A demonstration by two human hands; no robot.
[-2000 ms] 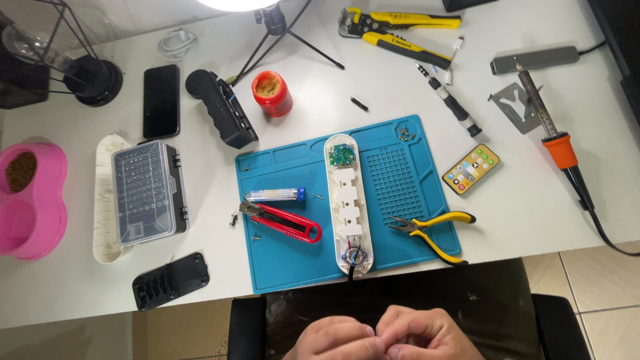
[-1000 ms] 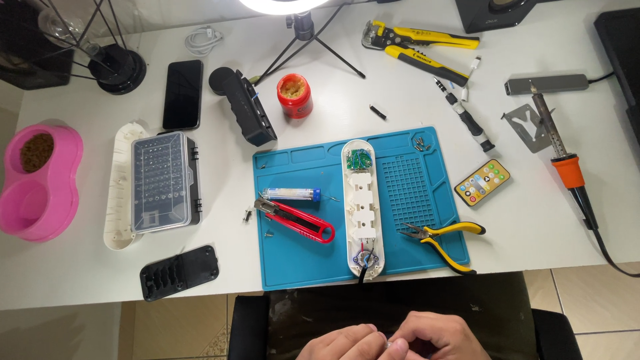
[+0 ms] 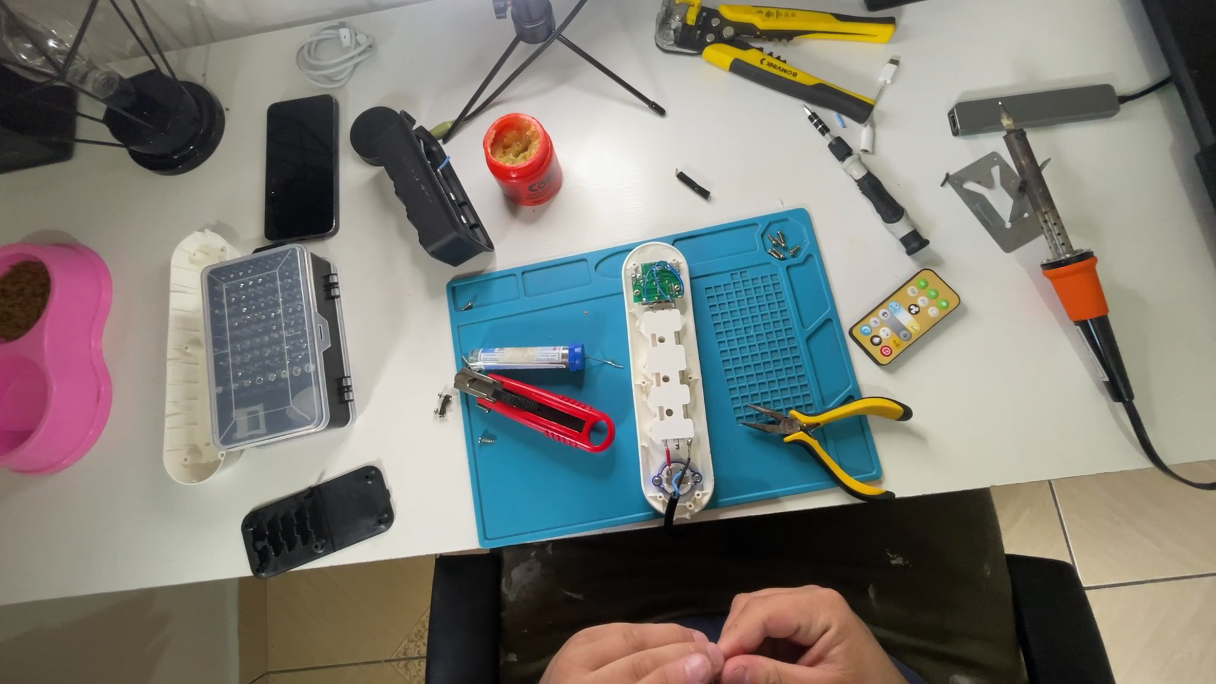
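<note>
My left hand (image 3: pixel 632 655) and my right hand (image 3: pixel 803 638) meet fingertip to fingertip at the bottom of the view, below the desk edge. Whether something small is pinched between them is hidden. Beyond them, an opened white power strip housing (image 3: pixel 698 380) lies on a teal silicone work mat (image 3: pixel 560 484), showing a green circuit board (image 3: pixel 657 283) and a black cable at its near end. Left of it are a red utility knife (image 3: pixel 541 412) and a solder tube (image 3: pixel 522 358); yellow-handled pliers (image 3: pixel 826 432) rest at the mat's right edge.
A soldering iron (image 3: pixel 1073 275) lies at the right, its tip near a grey hub (image 3: pixel 1045 109). Around the mat are a remote (image 3: pixel 904 317), a precision screwdriver (image 3: pixel 869 185), wire strippers (image 3: pixel 779 57), a red jar (image 3: pixel 524 161), a clear-lidded case (image 3: pixel 266 347) and a phone (image 3: pixel 301 169).
My hands stay together at the bottom, with the fingers slightly shifted. The objects on the desk keep their places. The view has shifted a little.
</note>
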